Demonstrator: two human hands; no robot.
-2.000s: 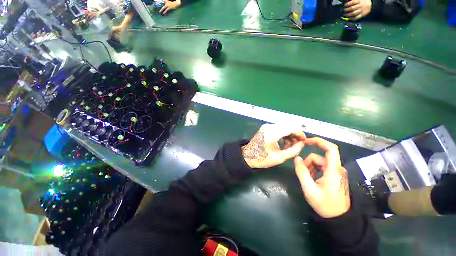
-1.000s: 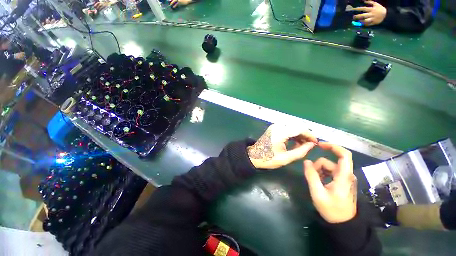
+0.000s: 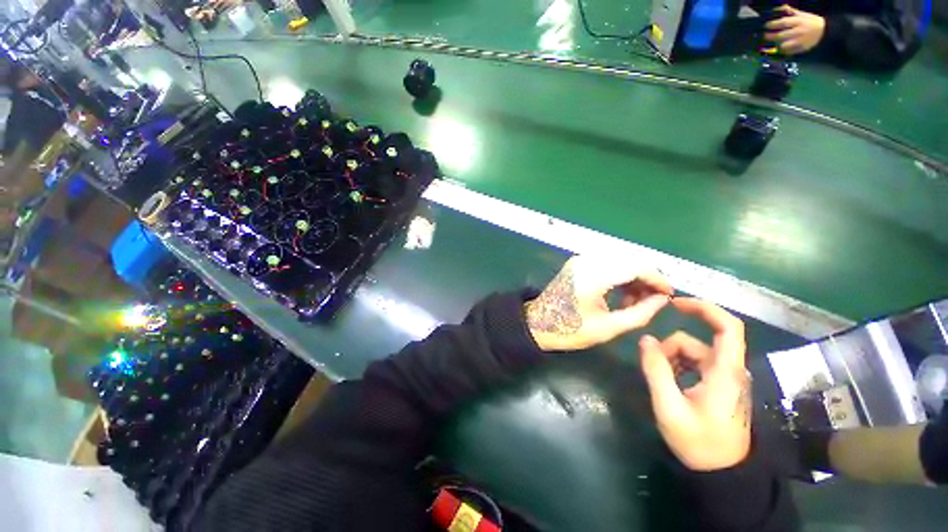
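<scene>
My left hand [image 3: 587, 310] and my right hand [image 3: 702, 390] meet at the fingertips over the dark green bench, left of the screw feeder. Thumb and index finger of each hand form a ring. Whether something tiny is pinched where the fingertips meet is too small to tell. The silver-white screw feeder [image 3: 884, 364] stands at the right. The driver's tan wrapped end [image 3: 878, 455] lies across the lower right, partly out of the picture.
A black blister tray [image 3: 322, 296] with wired sub-assemblies is at the left; another tray [image 3: 208, 416] is lower left. Round black units [image 3: 751, 135] stand on the green conveyor beyond the white edge strip [image 3: 624, 253]. A red item [image 3: 457, 511] is by my lap. Another person's hand [image 3: 795, 29] is across.
The units on the conveyor have moved left. The view has shifted slightly, so the tray sits further right. My hands keep nearly the same fingertip-to-fingertip pose.
</scene>
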